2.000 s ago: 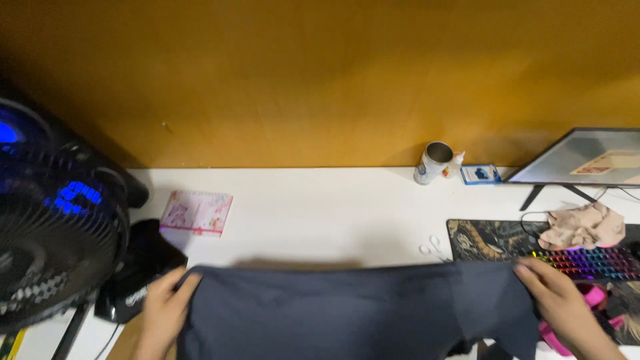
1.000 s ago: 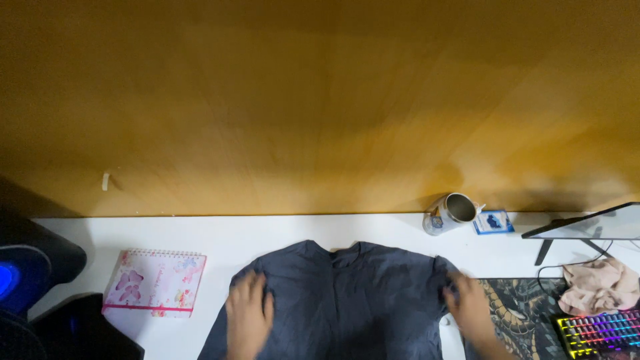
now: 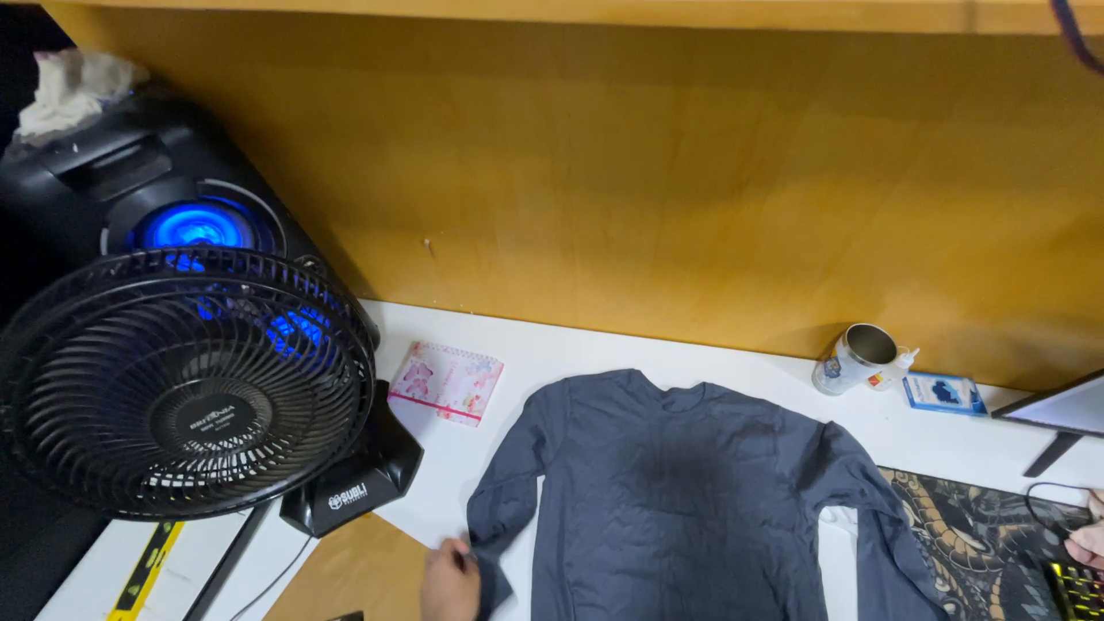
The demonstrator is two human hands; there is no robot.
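Note:
A dark grey long-sleeved shirt lies spread on the white desk, collar toward the back wall, its lower part cut off by the frame's bottom edge. At the lower left, my left hand, slightly blurred, has its fingers curled at the cuff end of the sleeve on the left and seems to pinch its edge. The other sleeve bends down over the edge of a patterned desk mat. My right hand is out of view.
A black fan stands left, before a black speaker with blue lights. A floral notebook, a metal cup, a small bottle and a blue packet lie along the desk. A monitor and keyboard are right.
The shirt, held up by both hands two seconds ago, now lies flat. My left hand has moved from the shirt's upper part to the cuff; my right hand has left the view. The view has shifted left.

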